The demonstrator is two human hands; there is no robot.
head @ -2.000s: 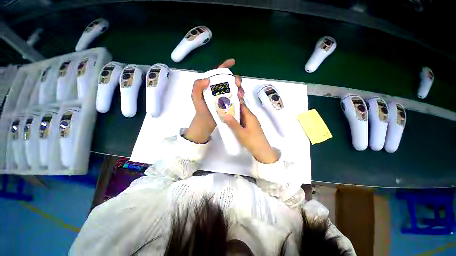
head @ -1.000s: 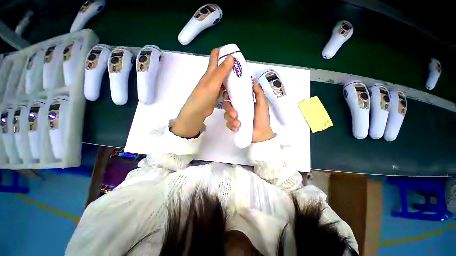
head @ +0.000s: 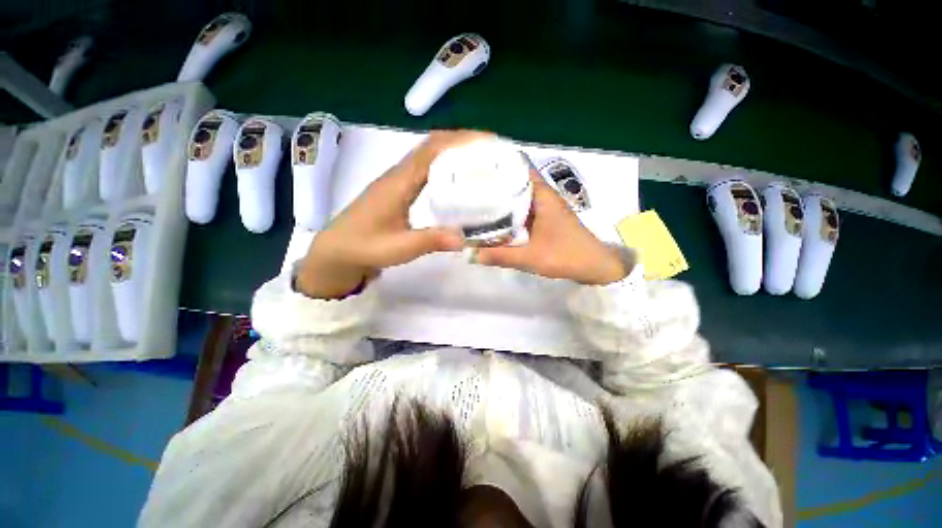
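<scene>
A white handset (head: 479,188) is held above the white work sheet (head: 465,309) with its head end turned towards the camera. A strip of its dark screen shows at the near edge, and its handle is hidden. My left hand (head: 382,222) holds it from the left, with the thumb at the near edge. My right hand (head: 563,242) holds it from the right, with the thumb also at the near edge. Another handset (head: 564,184) lies on the sheet just behind my right hand, partly hidden by it.
A white blister tray (head: 165,278) with several handsets stands at the left. Three handsets (head: 258,175) lie beside it, and three more (head: 782,237) lie at the right. A yellow sheet (head: 653,245) is at the sheet's right edge. Spaced handsets lie on the green conveyor belt (head: 578,72) behind.
The held handset has turned from lying lengthwise, first front showing, then side, to head end facing the camera. Both hands now grip its sides, forearms spread wider. Handsets on the belt have shifted right.
</scene>
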